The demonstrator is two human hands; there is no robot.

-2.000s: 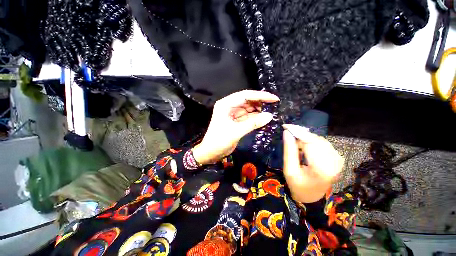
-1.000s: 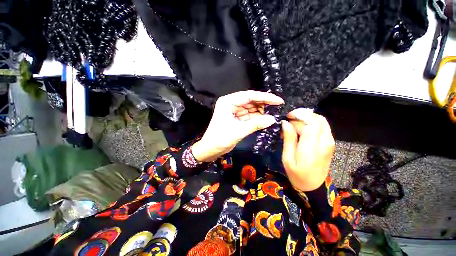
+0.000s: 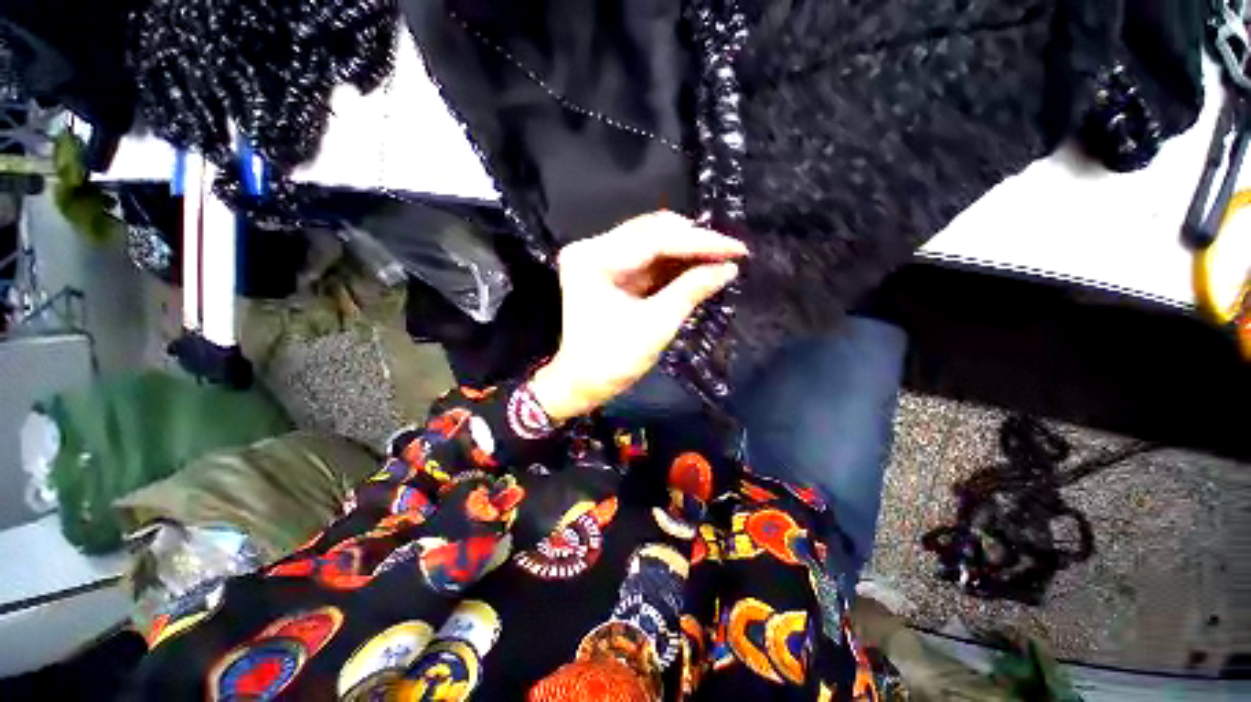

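The dark textured garment (image 3: pixel 892 124) hangs over the white table edge towards my lap, with its smooth black lining (image 3: pixel 604 103) on the left. The glossy black trim (image 3: pixel 720 110) with white glints runs down between them. My left hand (image 3: pixel 624 302) pinches the trim and garment edge between thumb and fingertips, and a loose end of trim shows below the fingers. My right hand is not in view. No needle or thread can be made out.
A heap of glossy black trim (image 3: pixel 254 82) lies at upper left. Orange-yellow scissor handles (image 3: pixel 1225 268) and a dark narrow tool (image 3: pixel 1214 178) are on the table (image 3: pixel 1084 220) at right. Green bundles (image 3: pixel 165 446) are at left. A dark tangle (image 3: pixel 1008 514) lies on the speckled floor.
My right hand was at the trim by my left fingertips and has gone out of the picture. My left hand has shifted slightly up and left in the picture, still pinching.
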